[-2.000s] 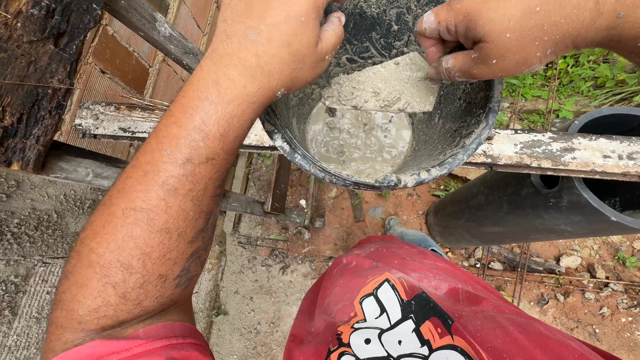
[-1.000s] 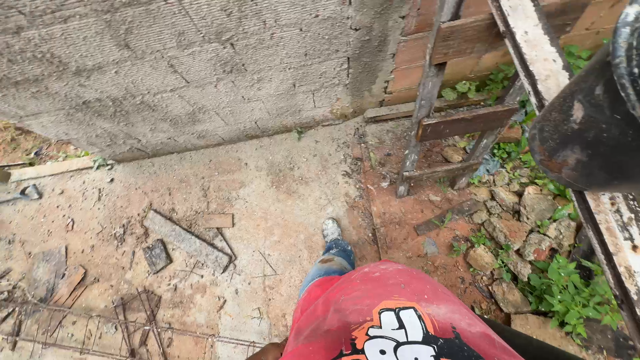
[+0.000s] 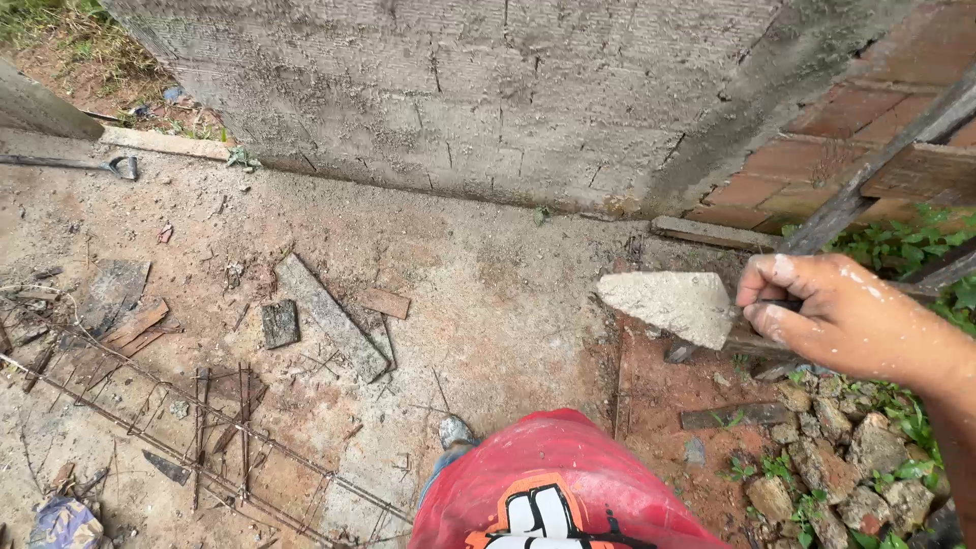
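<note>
My right hand [image 3: 831, 316], spotted with dried mortar, grips the dark handle of a mason's trowel [image 3: 671, 305] at the right. The trowel's blade points left and is covered with pale wet mortar. Beyond it stands a block wall [image 3: 457, 99] with a rough grey cement coat, and a smoother grey strip runs along its right end. My left hand is out of view.
A wooden ladder [image 3: 827, 221] leans at the right beside bare brick, above broken rubble [image 3: 877, 450] and weeds. Boards [image 3: 332, 316] and a long steel rebar cage [image 3: 252, 435] lie on the ground at left. A long-handled tool [image 3: 122, 166] lies far left.
The view has swung away from the black bucket, where both hands were two seconds ago, to the wall and ground. The mortar-loaded trowel is now out in front, in my right hand.
</note>
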